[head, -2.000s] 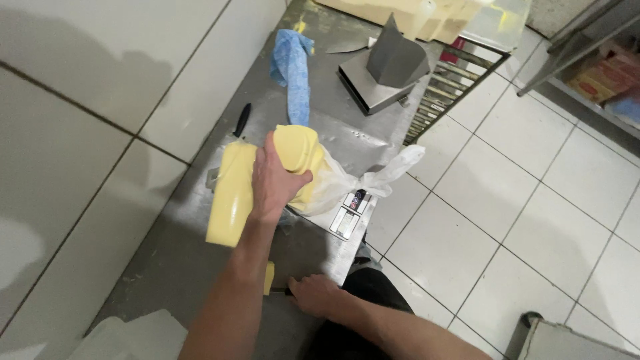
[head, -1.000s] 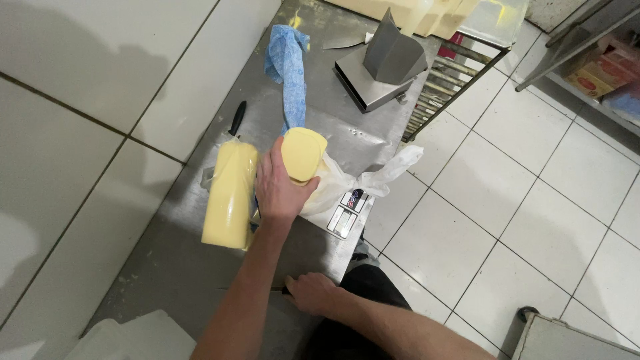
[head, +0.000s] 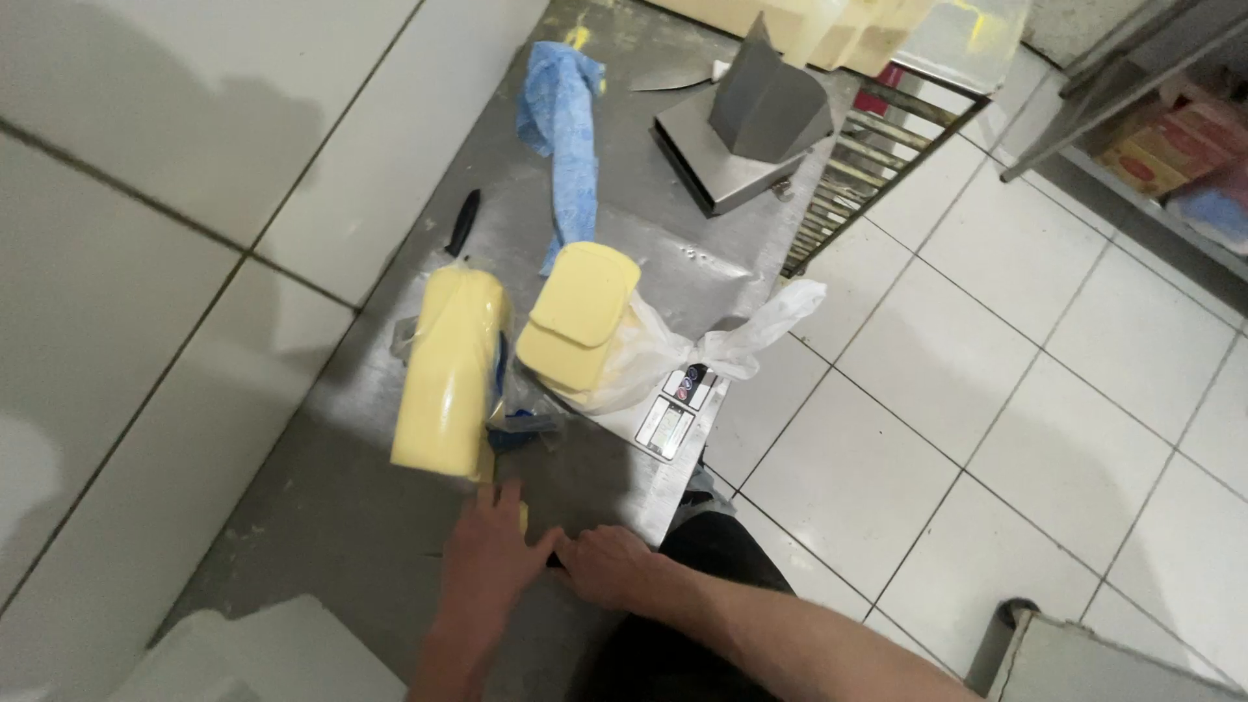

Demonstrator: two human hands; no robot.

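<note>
My right hand [head: 606,565] is closed on the black handle of a knife [head: 555,561], whose blade is mostly hidden behind my left hand. My left hand [head: 495,534] is low over the steel table, its fingers spread around a small yellow piece of cheese [head: 524,518]; whether it grips the piece I cannot tell. Just beyond lies a long yellow block of cheese [head: 450,375] in clear wrap. Yellow cheese slices [head: 585,295] lie stacked with a white plastic bag [head: 651,353] on a digital kitchen scale [head: 666,426].
A blue cloth [head: 564,127], a black-handled utensil [head: 465,222] and a grey metal stand [head: 729,146] are on the steel table [head: 341,487]. A knife [head: 675,86] lies beside the stand. White containers [head: 273,653] stand at lower left, a metal rack [head: 868,166] at the table's far right.
My left hand has let go of the yellow slices at the scale and come back down beside my right hand. The slices now rest on the pile. My right hand has stayed low on the knife.
</note>
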